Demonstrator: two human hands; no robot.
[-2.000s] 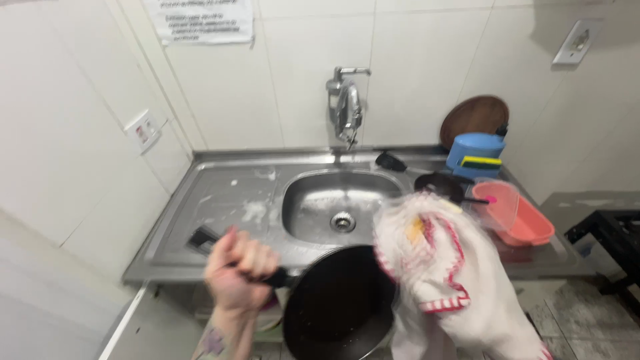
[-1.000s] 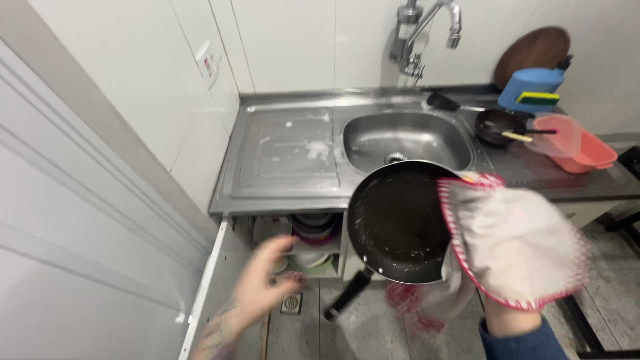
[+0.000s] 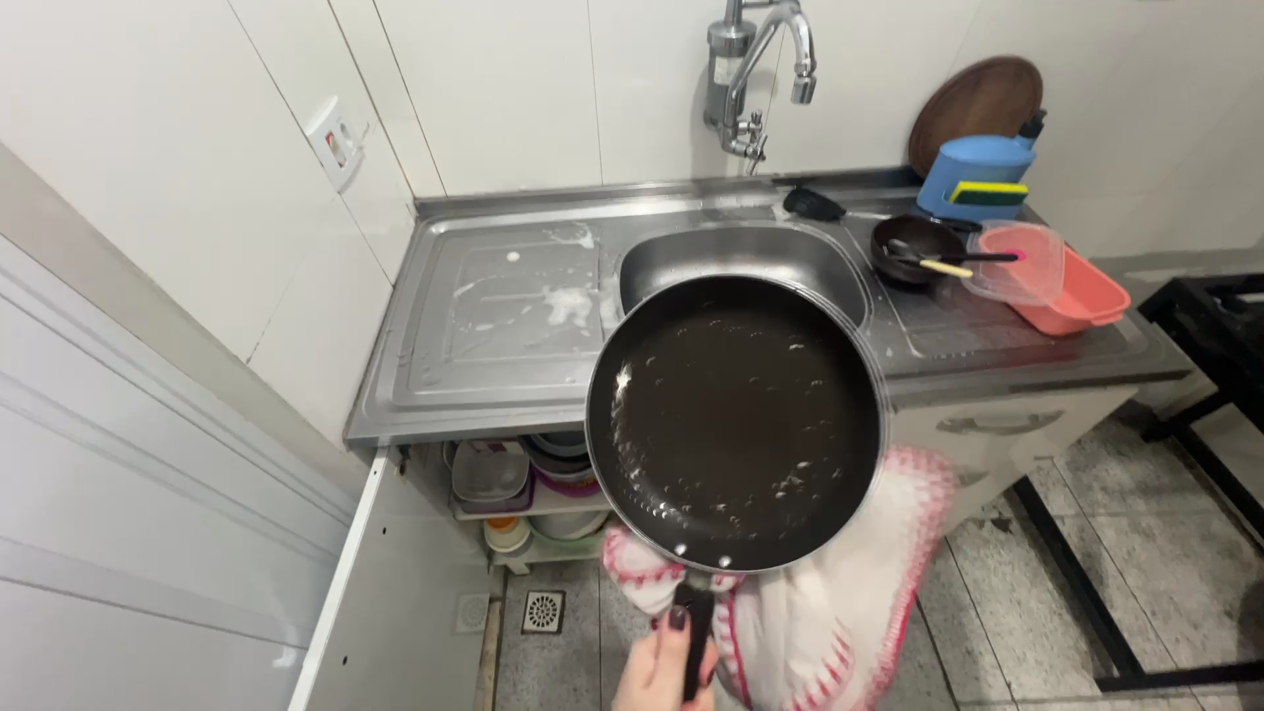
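Observation:
My left hand (image 3: pixel 667 667) is closed around the black handle of a round dark frying pan (image 3: pixel 736 415), thumb on top. The pan's wet inner face, with droplets and some foam, is turned toward me, in front of the sink basin (image 3: pixel 746 247). Behind and below the pan hangs a white cloth with pink stitched edging (image 3: pixel 839 592). My right hand cannot be seen; the pan and cloth cover the area where it might be.
Foam marks the steel drainboard (image 3: pixel 494 316). On the right stand a dark bowl (image 3: pixel 913 242) with utensils, a coral plastic container (image 3: pixel 1076 296) and a blue dispenser (image 3: pixel 973 173) with a sponge. At lower left, an open cabinet door (image 3: pixel 365 583) juts out beside shelves of containers.
My left hand, free and apart from the pan one second ago, now grips its handle. The cloth, earlier over my right hand at the pan's right side, now hangs behind and below the pan.

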